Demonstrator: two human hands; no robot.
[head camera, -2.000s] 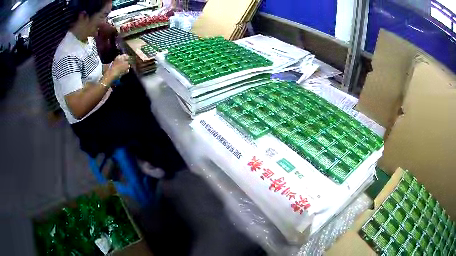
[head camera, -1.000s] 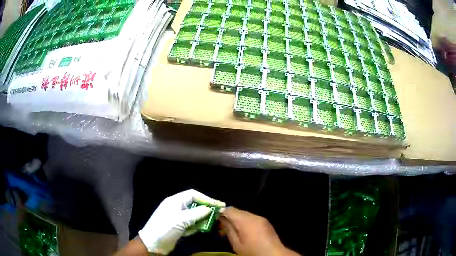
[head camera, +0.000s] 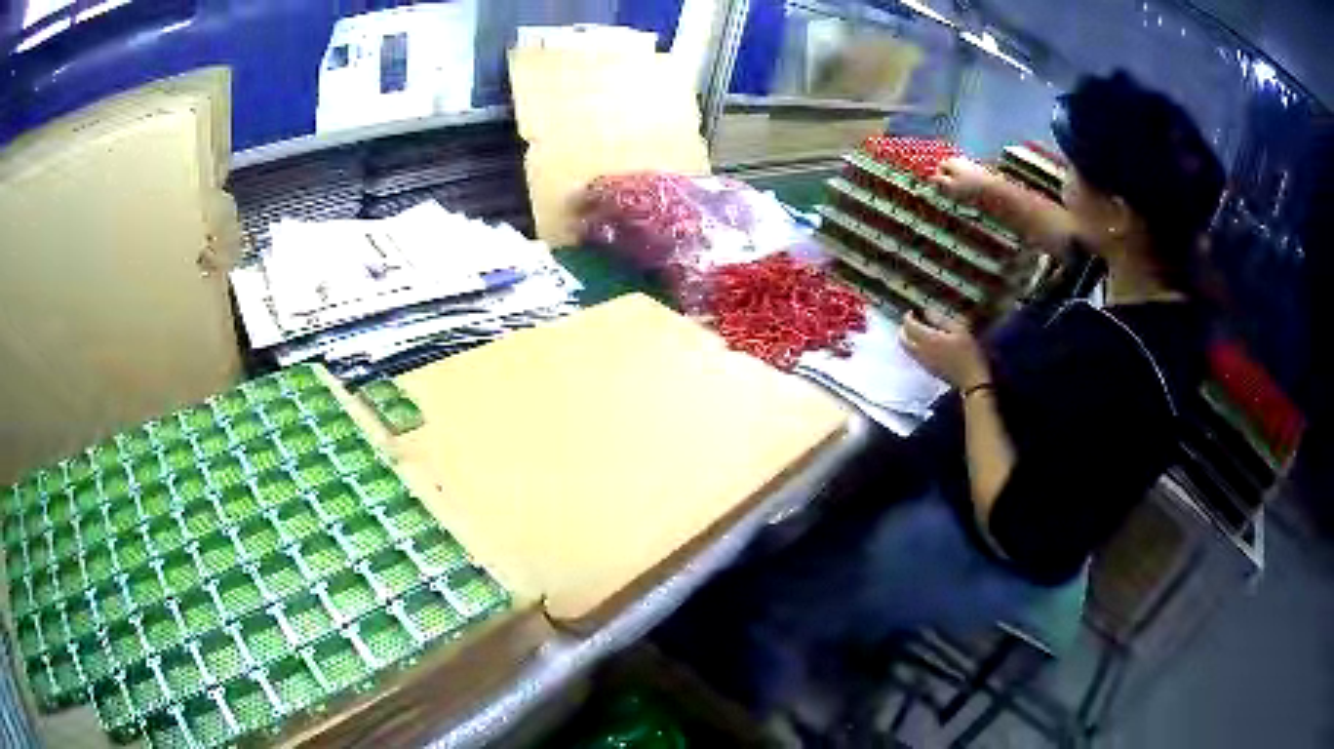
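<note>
No hand of mine is in the picture. Nearest in front of me, at the lower left, green square units stand in tight rows on a cardboard sheet. Their front left corner is stepped and cut off near the picture's edge. One small separate green piece lies just beyond the back right corner of the rows. A second stack of bare tan cardboard adjoins them on the right.
A heap of red parts and a clear bag with reddish contents lie behind. A person in dark clothes sits at right, reaching to tiered layers. Papers and upright cardboard stand at the back.
The view has swung right from the bench front to the neighbouring worker's end. Both my hands and the green unit they held have left the picture.
</note>
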